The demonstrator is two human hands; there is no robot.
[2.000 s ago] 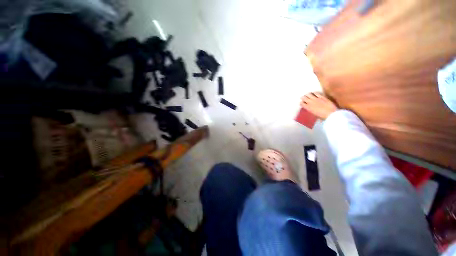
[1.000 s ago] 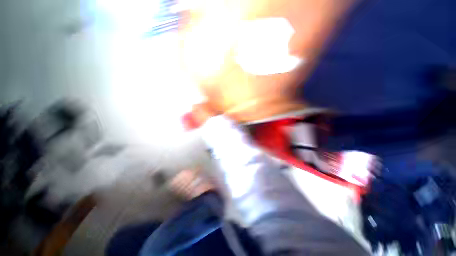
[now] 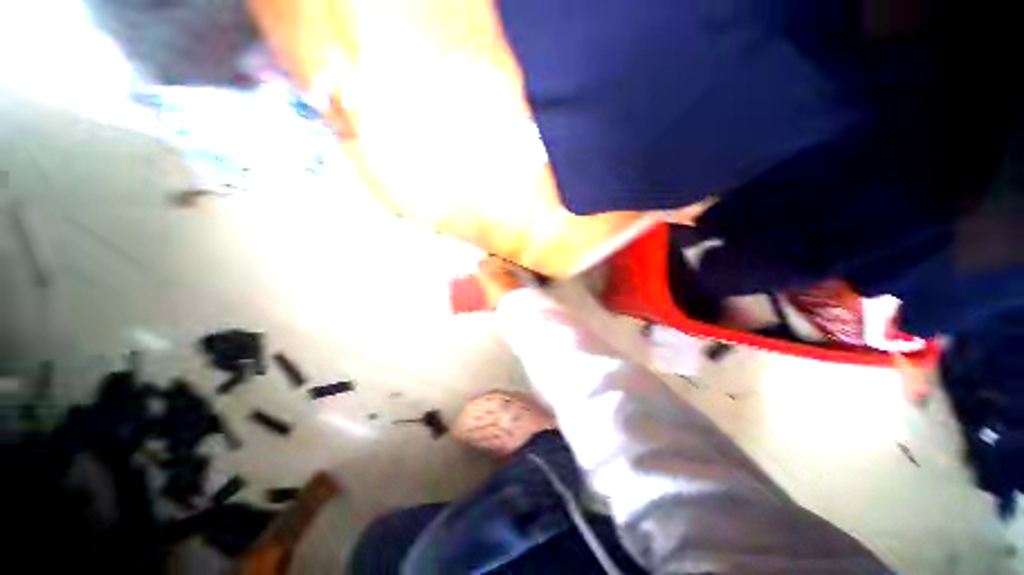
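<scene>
My right hand (image 3: 502,277) reaches forward and down in a pale grey sleeve, beside the edge of the wooden surface. It is small and washed out by glare. A small flat red piece (image 3: 469,294) shows at its fingers, and the hand appears to hold it. My left hand is out of the picture. Many small dark cut pieces lie on the pale floor at the left, some in a heap (image 3: 146,427) and some single, such as a dark strip (image 3: 332,390).
A wooden surface (image 3: 432,146) with dark blue fabric (image 3: 663,112) on it is above my hand. A red basket (image 3: 646,275) with things inside stands at the right. More navy fabric (image 3: 994,393) is at the far right. My shod foot (image 3: 502,422) is below.
The view has swung to the right, so the dark pieces sit lower left and the basket and navy fabric show. The red piece stays at my right hand.
</scene>
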